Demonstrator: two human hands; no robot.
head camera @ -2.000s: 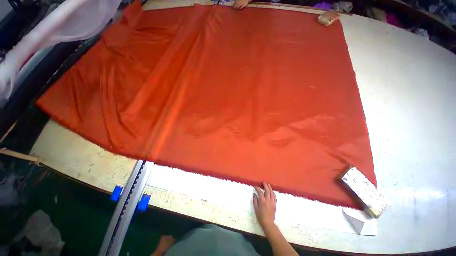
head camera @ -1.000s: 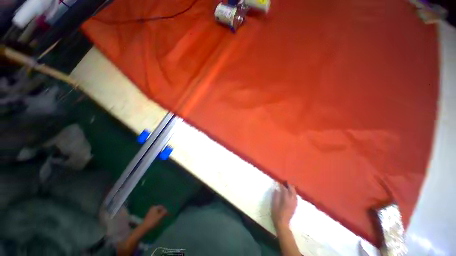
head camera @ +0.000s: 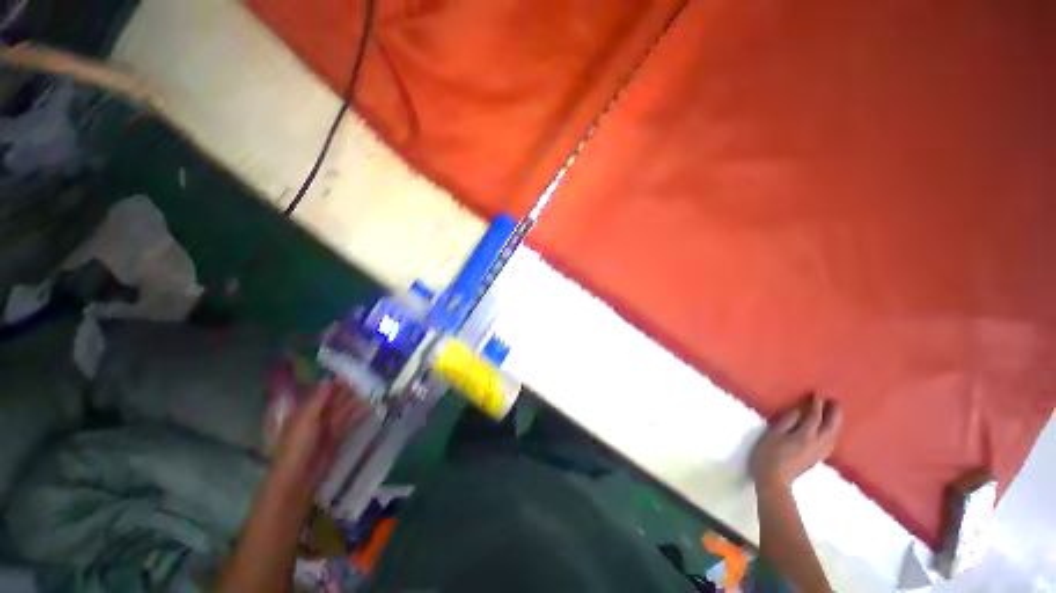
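The blue, silver and yellow end cutter (head camera: 434, 342) is at the near table edge, on the rail (head camera: 371, 452). My left hand (head camera: 322, 419) is blurred at the cutter's near end; its grip cannot be made out. My right hand (head camera: 799, 438) lies with fingers spread on the near edge of the red-orange cloth (head camera: 811, 209). A thin, dark, broken line runs through the cloth away from the cutter. A pale, dark-sided weight (head camera: 968, 527) sits at the cloth's near right corner.
White underlay paper (head camera: 649, 371) shows along the near edge of the off-white table (head camera: 266, 139). A black cord (head camera: 336, 122) crosses the cloth and table at left. Green floor (head camera: 249, 278), pale cloth piles (head camera: 145, 261) and orange scraps (head camera: 727, 556) lie below the table.
The cutter has come from the far part of the cloth to the near edge. The thin line now shows in the cloth. My left hand has moved to the cutter; my right hand stays at the cloth edge.
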